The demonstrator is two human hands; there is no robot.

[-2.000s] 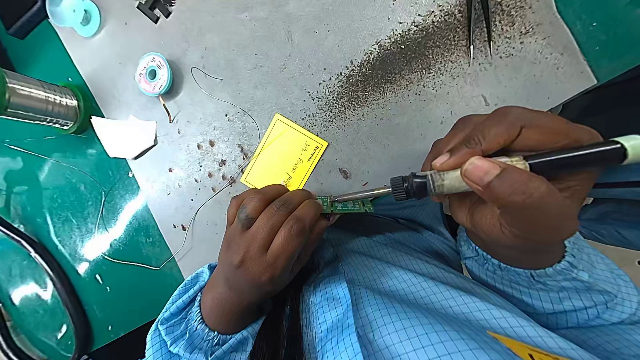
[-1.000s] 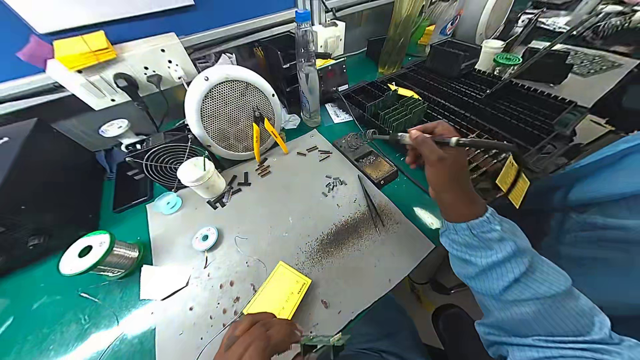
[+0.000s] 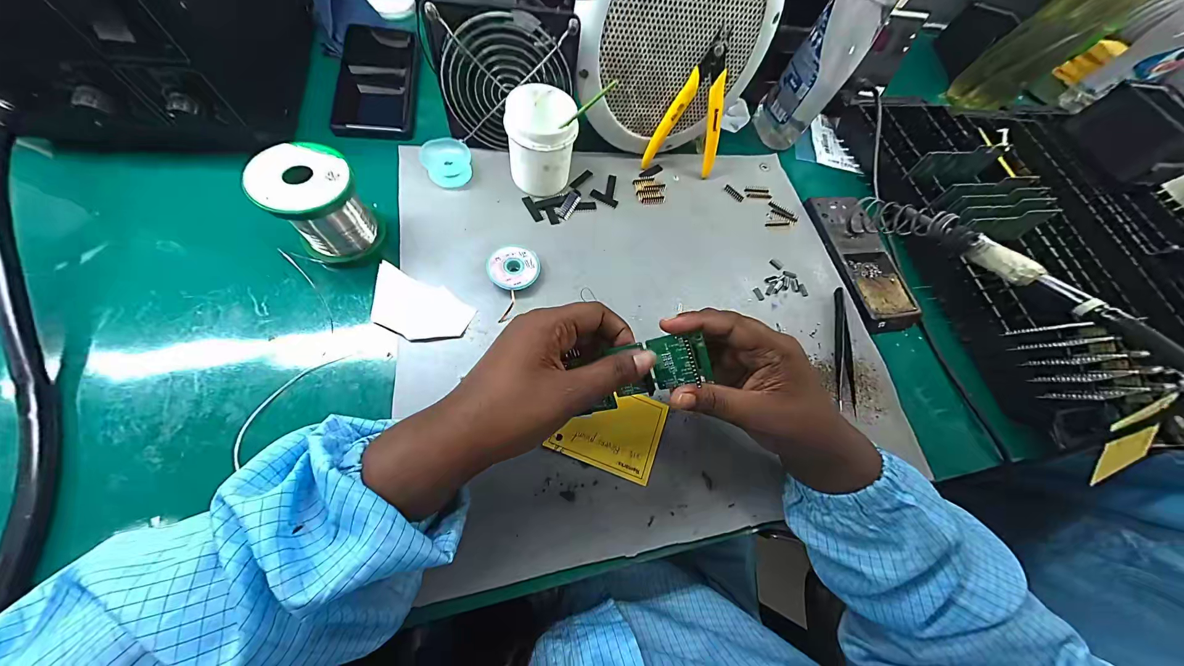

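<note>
Both hands hold a green circuit board [image 3: 677,361] above the grey mat. My left hand [image 3: 555,375] grips its left part between thumb and fingers, which hide some of it. On the right end, my right hand [image 3: 763,379] pinches the edge with thumb and forefinger. Beneath the hands lies a yellow card [image 3: 622,439] with handwriting. The soldering iron [image 3: 1036,273] rests in a coiled holder at the right, beside a soldering stand base [image 3: 869,268]. Black tweezers [image 3: 843,351] lie on the mat right of my right hand.
Around the grey mat [image 3: 647,245] stand a solder wire spool [image 3: 314,203], a white container [image 3: 542,143], yellow-handled cutters [image 3: 689,111], a fan [image 3: 504,69] and a plastic bottle [image 3: 814,79]. A braid spool [image 3: 513,268], loose pin headers [image 3: 573,199] and white paper [image 3: 421,303] lie there. A black rack [image 3: 1008,305] holds boards at right.
My right hand has let go of the soldering iron, which it held in both earlier frames, and come back to the board. The view has shifted largely.
</note>
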